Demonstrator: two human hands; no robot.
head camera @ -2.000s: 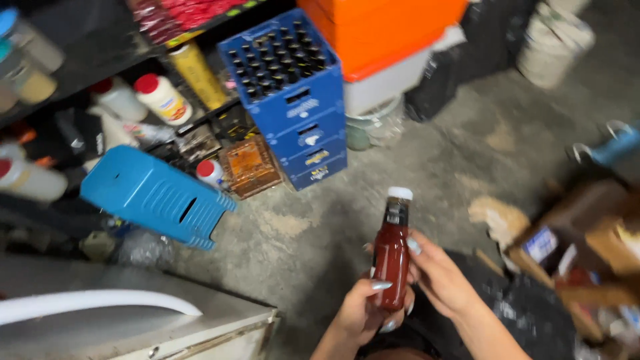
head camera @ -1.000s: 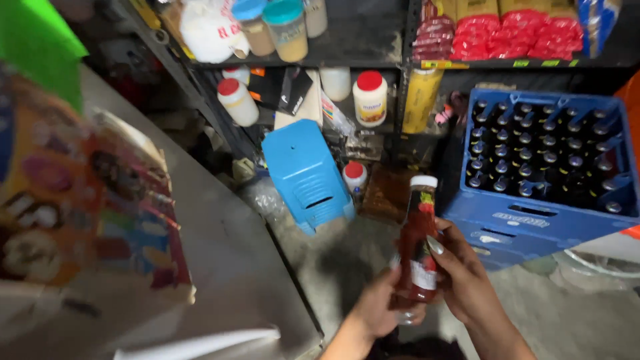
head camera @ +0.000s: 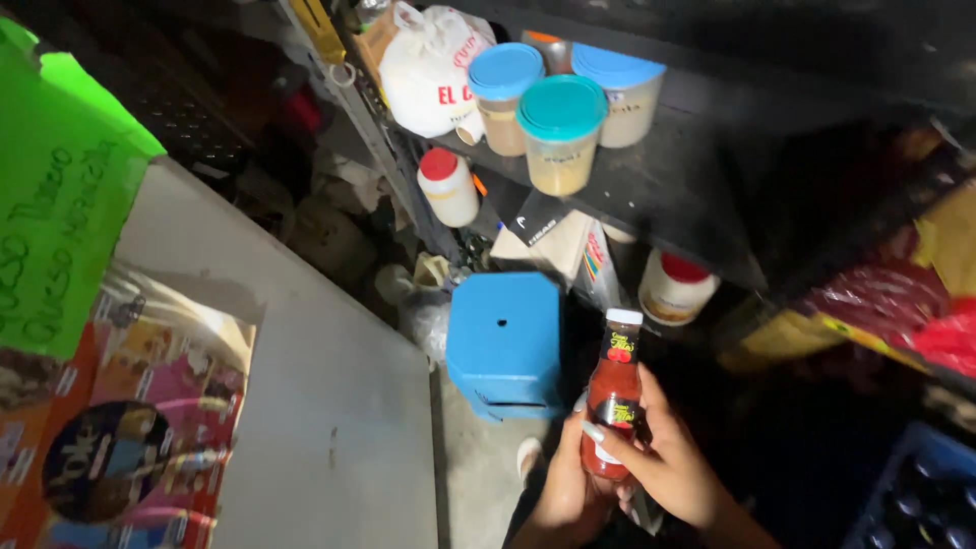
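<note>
A glass bottle of red sauce [head camera: 612,381] with a white cap and dark labels stands nearly upright between my two hands. My left hand [head camera: 568,476] wraps its lower left side. Across the lower front lies the thumb of my right hand [head camera: 659,450], whose fingers go round the right side. Just beyond the bottle, to the left, is a blue plastic stool [head camera: 503,328]. A white jar with a red lid [head camera: 677,286] is behind the bottle, to its right.
A dark shelf [head camera: 663,175] holds a tied white plastic bag [head camera: 427,72] and several lidded tubs [head camera: 563,133]. At the left is a white appliance [head camera: 343,427] with a green handwritten sign [head camera: 61,183]. A blue crate of bottles [head camera: 915,488] is at the lower right.
The view has swung left toward the appliance and shelf, so the crate now sits at the lower right edge. Both hands still hold the sauce bottle.
</note>
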